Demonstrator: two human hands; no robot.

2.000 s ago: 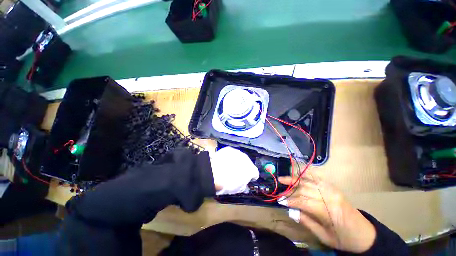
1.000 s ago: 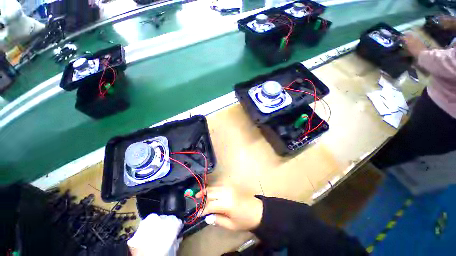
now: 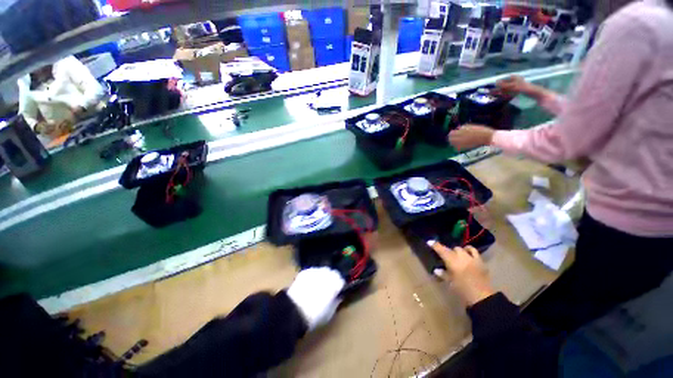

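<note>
My left hand, in a white glove, is at the near left edge of an open black speaker cabinet body; its fingertips are hidden. The front shell with its silver driver lies behind it, joined by red wires. My right hand, bare with white tips on the fingers, touches the near edge of a second cabinet body to the right, its fingers partly spread. That body shows a green cylinder and red wires. Its shell holds a driver.
A heap of black parts is at lower left. Open speakers, one at left, stand on the green belt. A person in a pink top works at right, near white papers. Thin wires lie on the bench.
The view has risen and turned. The first speaker now stands close beside the second, farther from the heap. My right hand has left the first speaker's wires and is at the second speaker.
</note>
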